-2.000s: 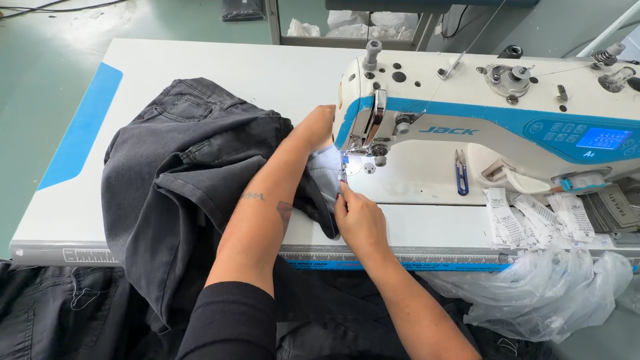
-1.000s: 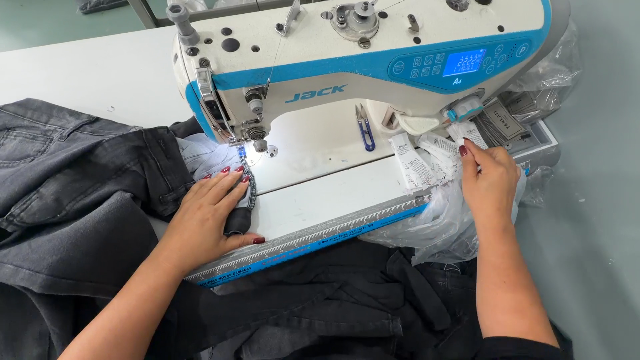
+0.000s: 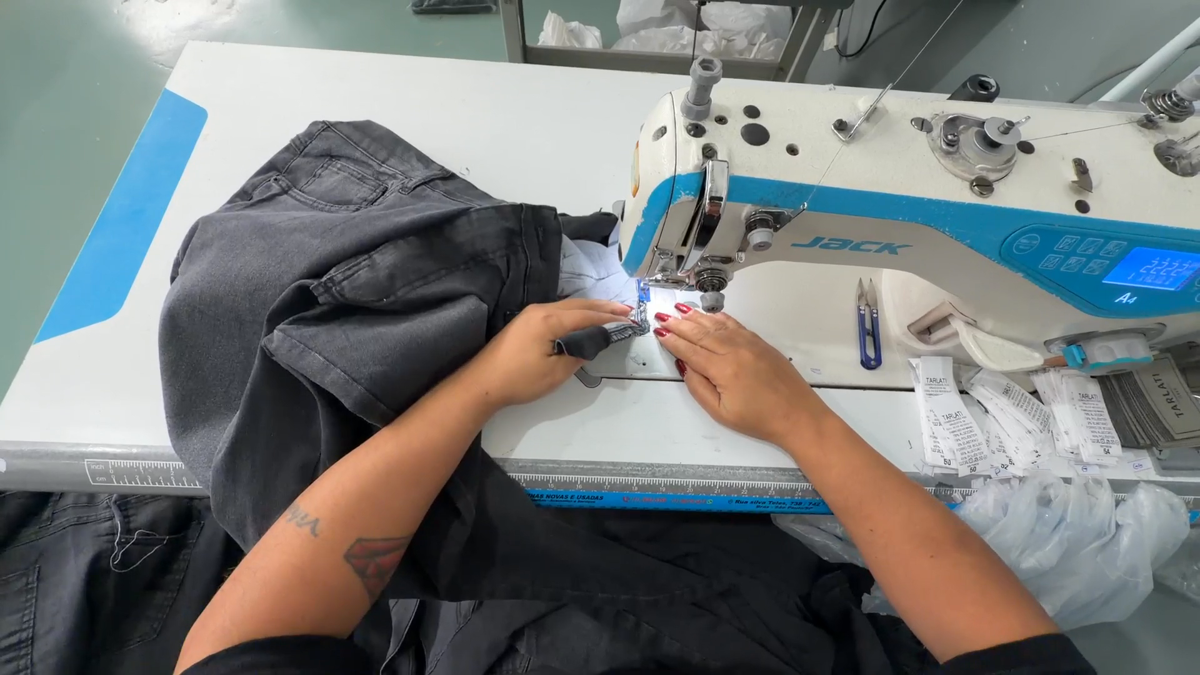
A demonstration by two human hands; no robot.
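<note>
Dark grey denim trousers (image 3: 375, 272) lie bunched on the sewing table, with a folded edge under the lit needle area of the white and blue Jack sewing machine (image 3: 844, 206). My left hand (image 3: 544, 352) grips that dark edge just in front of the presser foot. To its right, my right hand (image 3: 736, 375) lies flat, fingertips beside the needle area; a small white piece shows by its fingers, and whether they hold it I cannot tell. Blue-handled thread snips (image 3: 869, 323) rest on the machine bed, right of both hands.
Stacks of white printed labels (image 3: 1003, 422) and darker labels (image 3: 1148, 398) lie at the table's right. A clear plastic bag (image 3: 1069, 544) hangs below them. More dark garments (image 3: 84, 562) are along the front edge, which carries a ruler strip (image 3: 656, 487).
My right hand has moved left from the label stacks to the needle area. My left hand remains at the fabric edge. The view has shifted strongly.
</note>
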